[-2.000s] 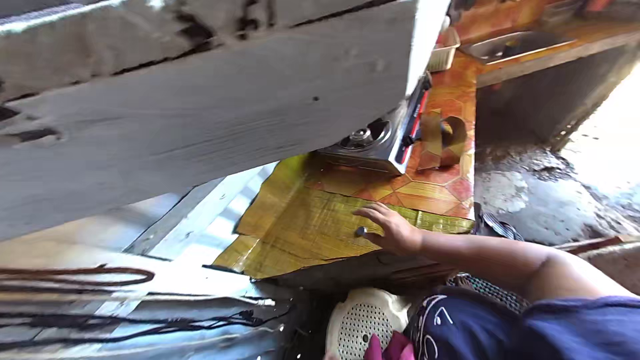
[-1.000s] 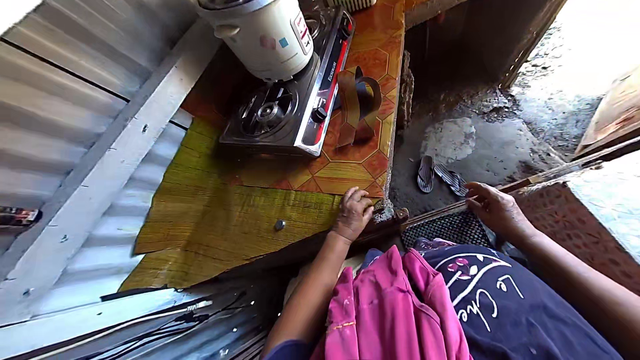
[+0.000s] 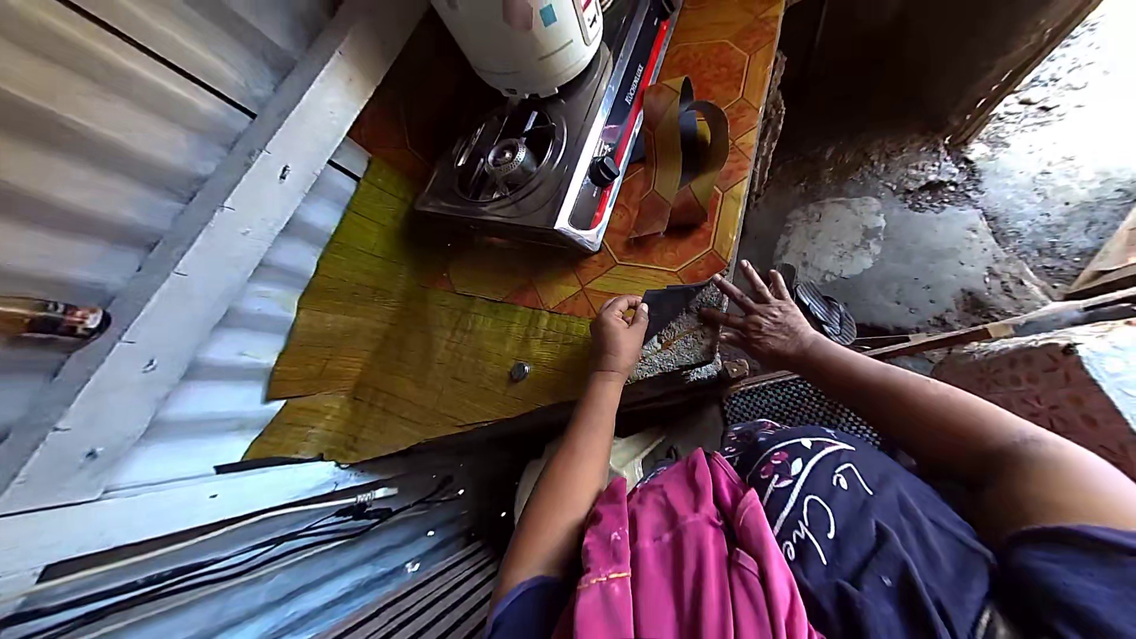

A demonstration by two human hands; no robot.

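My left hand [image 3: 619, 335] pinches the lifted corner of the wood-patterned floor-vinyl sheet [image 3: 426, 355] on the counter. The sheet's dark underside [image 3: 672, 308] shows there, and rough concrete [image 3: 679, 351] lies bare beneath it. Fingers spread, my right hand [image 3: 761, 318] is at the concrete counter's corner, beside the folded sheet; whether a fingertip touches it I cannot tell. A small round dark object [image 3: 519, 371] sits on the yellowish sheet, left of my left hand. Farther back, a curled strip of vinyl [image 3: 661, 160] stands on the orange octagon-patterned covering [image 3: 701, 67].
A two-burner gas stove [image 3: 506, 191] carries a white pot-like appliance [image 3: 532, 44]. A painted wooden beam [image 3: 222, 213] crosses the corrugated metal wall at left, with cables [image 3: 266, 541] below. Slippers [image 3: 824, 312] lie on the concrete floor at right. Pink cloth [image 3: 683, 550] covers my lap.
My left hand has closed on the sheet's corner and turned it up, baring concrete. My right hand has come from the right to the counter's corner.
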